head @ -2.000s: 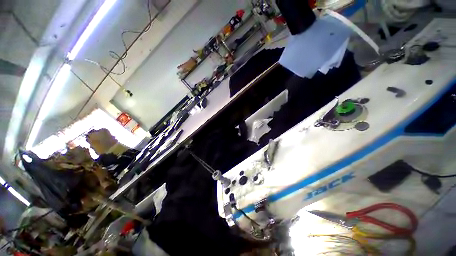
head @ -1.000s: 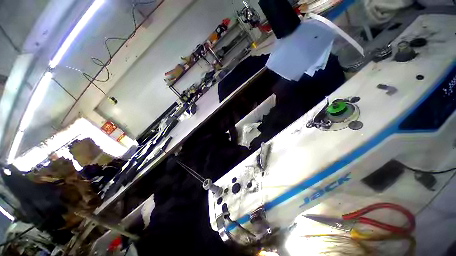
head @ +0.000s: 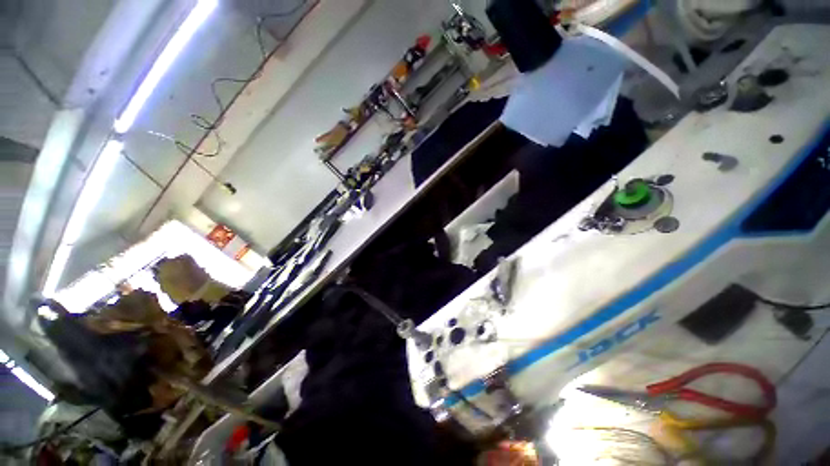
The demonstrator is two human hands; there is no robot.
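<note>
A white sewing machine head (head: 582,300) with a blue stripe and "JACK" lettering runs from lower middle to upper right. Black fabric (head: 364,391) lies left of and behind its left end. Red-handled scissors (head: 719,391) lie below the lettering, beside a yellow-handled tool (head: 728,439), near a bright lamp glow. A green disc (head: 632,193) sits on top of the head. A small orange-reddish lit patch shows at the bottom edge under the machine's left end; I cannot tell what it is. Neither of my hands can be made out.
Behind the machine, a black cone (head: 526,36) stands over pale blue-white paper (head: 560,96). A long table (head: 387,205) carries dark flat pieces. A thin metal rod rises from the machine's left end. Brown and dark bundles (head: 136,337) are piled at left, with a small red object below.
The camera view tilts and shifts slightly between frames. The orange-reddish patch at the bottom edge is larger now than one second ago. The scissors and machine keep their places.
</note>
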